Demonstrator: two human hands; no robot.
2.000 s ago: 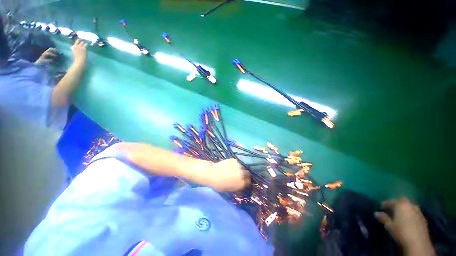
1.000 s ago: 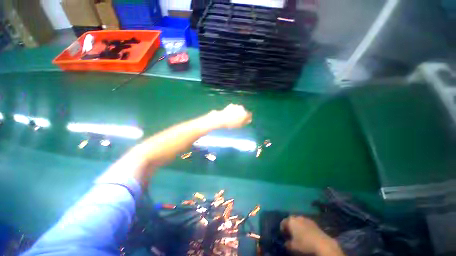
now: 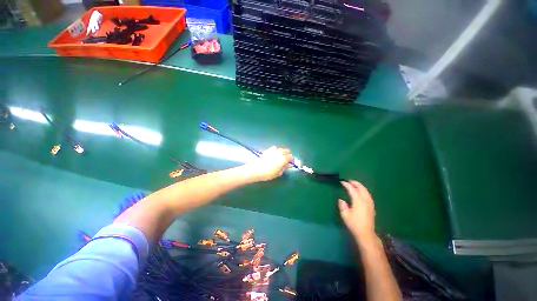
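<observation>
My left hand (image 3: pixel 274 163) is closed on a thin black cable lead (image 3: pixel 238 143) above the green belt. The lead's blue end points up-left, and its shiny tips stick out right of the hand. A black sleeve (image 3: pixel 327 177) lies in line with these tips, close to or touching them. My right hand (image 3: pixel 358 210) has its fingertips at the sleeve's right end, with the thumb apart below; whether it grips the sleeve is unclear. A bundle of leads (image 3: pixel 256 264) with copper tips lies in the near part, partly behind my left arm.
Other leads (image 3: pixel 126 134) lie on the green belt (image 3: pixel 388 170). Black parts (image 3: pixel 418 270) are heaped at near right. On the far side are an orange tray (image 3: pixel 118 50), a small box with red contents (image 3: pixel 206 50) and a tall black ribbed stack (image 3: pixel 300 53).
The view has turned right from the belt and bundle. My right hand has moved from the black pile up to the belt. My left hand now holds a lead beside the black sleeve.
</observation>
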